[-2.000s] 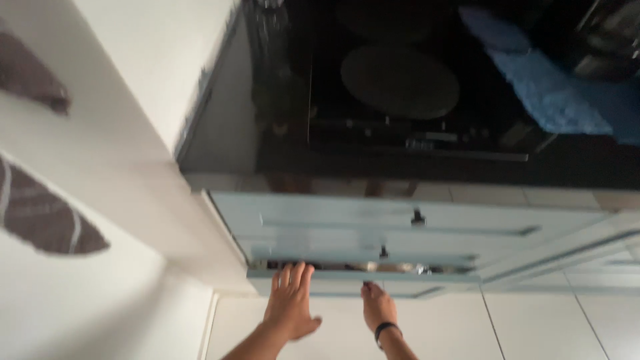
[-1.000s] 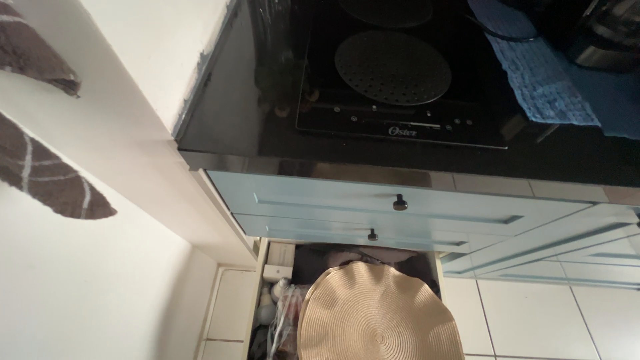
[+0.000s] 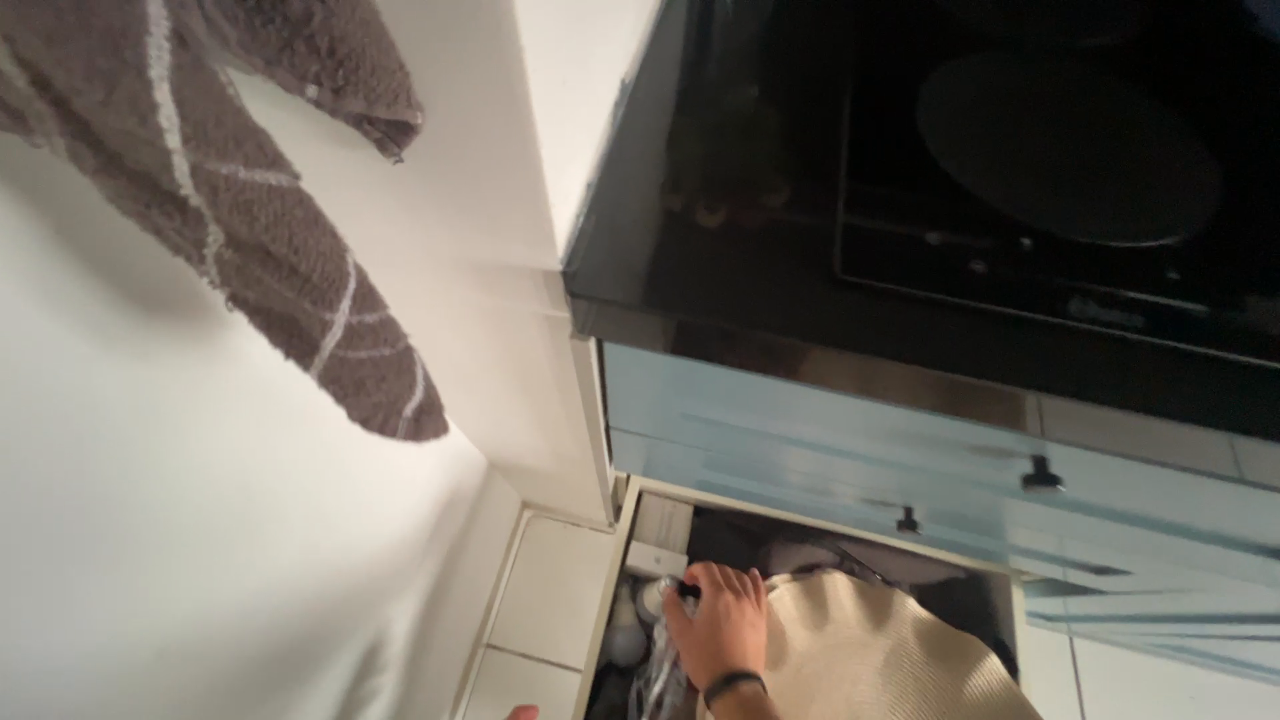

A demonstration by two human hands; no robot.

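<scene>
My right hand [image 3: 722, 625], with a black band on its wrist, reaches into an open drawer [image 3: 628, 520] at the bottom of the view. Its fingers curl down by a clear plastic bag [image 3: 660, 670] and a small white round item; whether they grip anything is hidden. Beside the hand, on its right, lies a round beige woven placemat [image 3: 880, 650] with a wavy edge. A white box [image 3: 660, 530] stands in the drawer's back left corner, with dark cloth next to it. Only a fingertip of my left hand [image 3: 523, 712] shows at the bottom edge.
Above the drawer are light blue drawer fronts with black knobs [image 3: 1042, 474] and a black countertop [image 3: 720, 250] with a cooktop [image 3: 1070, 150]. A brown towel [image 3: 330, 290] hangs at the left by the white wall. White floor tiles [image 3: 550, 590] lie left of the drawer.
The lower drawer, only slightly open two seconds ago, was pulled out by one second ago, showing the placemat. My right hand has since come into it. The view has shifted left.
</scene>
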